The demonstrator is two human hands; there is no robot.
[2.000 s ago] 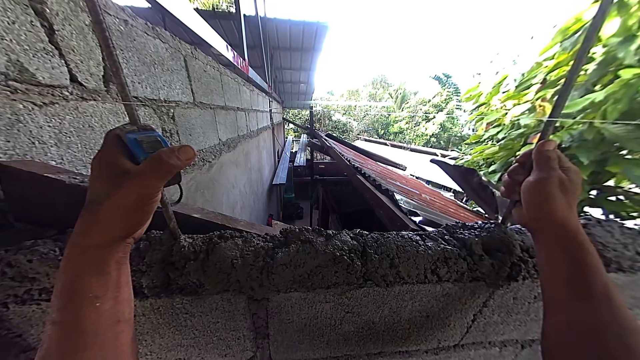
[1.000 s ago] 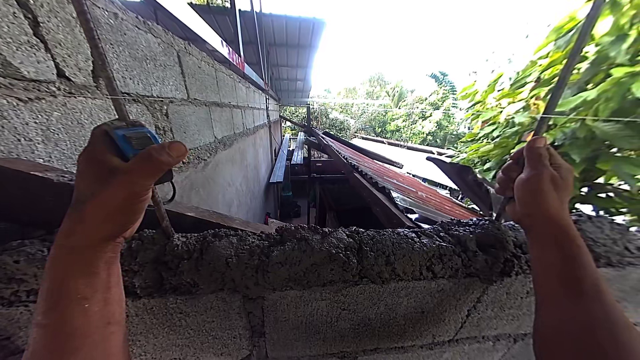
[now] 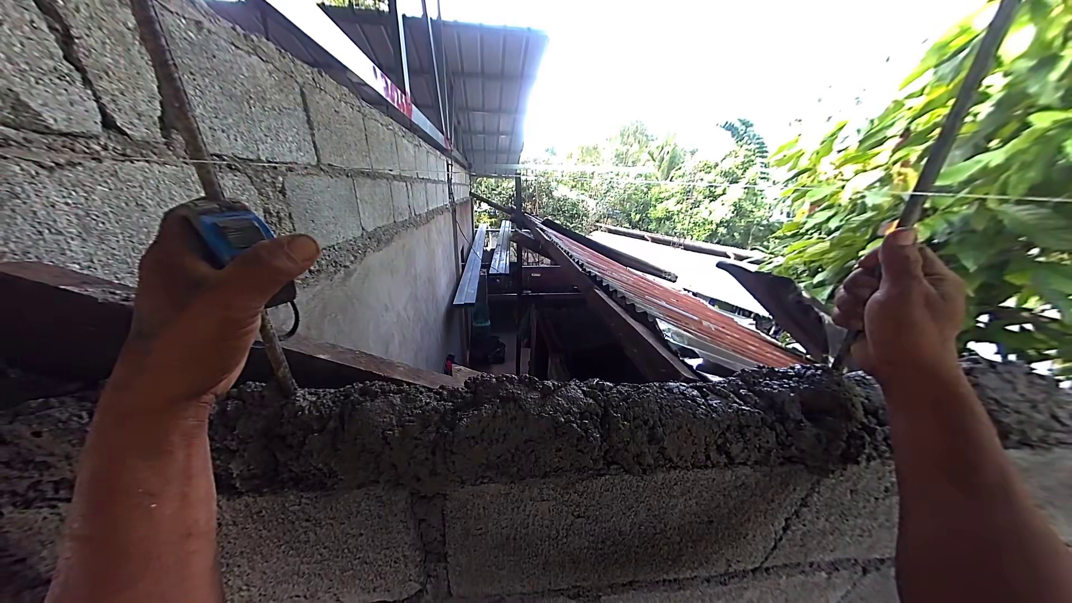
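Observation:
My left hand (image 3: 197,293) holds a blue and black tape measure (image 3: 234,234) beside a steel reinforcing bar (image 3: 180,105) that slants up out of the wall. Whether the fingers also grip this bar is hidden. On the right, my right hand (image 3: 909,301) is closed around a second reinforcing bar (image 3: 959,117), whose foot stands in the mortar. Wet grey mortar (image 3: 536,431) lies in a rough bed along the top of the concrete block wall (image 3: 620,532). A thin string line (image 3: 980,196) crosses the view behind the hands.
A taller block wall (image 3: 243,109) runs away on the left, with a wooden beam (image 3: 368,364) at its foot. Beyond the mortar lie rusty corrugated roofing sheets (image 3: 695,322) and metal channels (image 3: 471,268). Leafy branches (image 3: 1013,167) hang close by at the right.

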